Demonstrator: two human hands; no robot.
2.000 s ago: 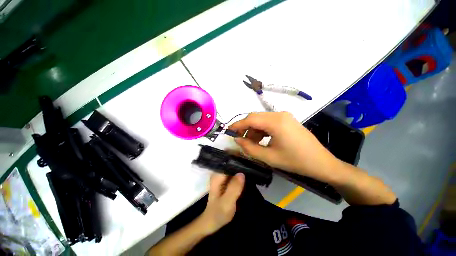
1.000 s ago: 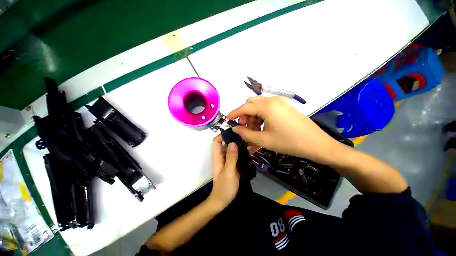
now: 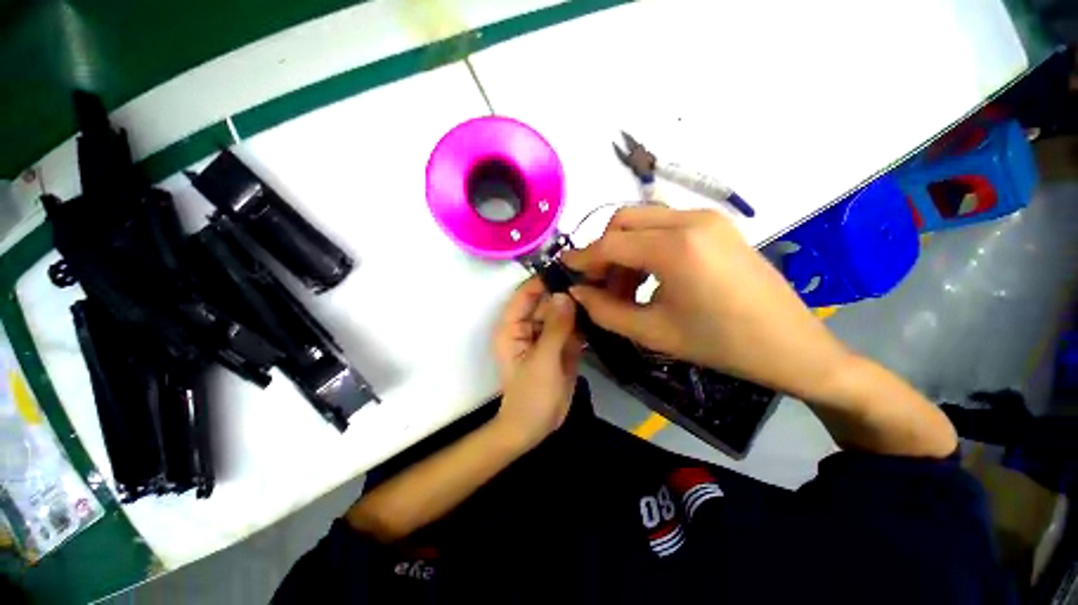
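The magenta flared ring (image 3: 455, 189) with a dark central hole faces up on the white worktop. A small metallic and black assembly (image 3: 553, 258) sticks out at its lower right. My left hand (image 3: 540, 355) holds a black handle shell (image 3: 558, 281) just below that neck, mostly hidden by the fingers. My right hand (image 3: 680, 278) pinches at the neck from the right, its fingertips close to the left hand's. What the right fingertips grip is too small to tell. A thin light wire (image 3: 591, 218) loops above the right fingers.
A pile of black handle shells (image 3: 154, 296) lies at the left. Cutters (image 3: 692, 180) lie beyond my right hand. A black parts bin (image 3: 709, 408) stands below the bench edge. Blue stools (image 3: 869, 242) are at the right. Bagged papers (image 3: 41, 473) lie at the far left.
The black shell in my left hand has been brought up from below against the neck. My right hand has stayed at the neck. The view has shifted, so the bench items appear displaced.
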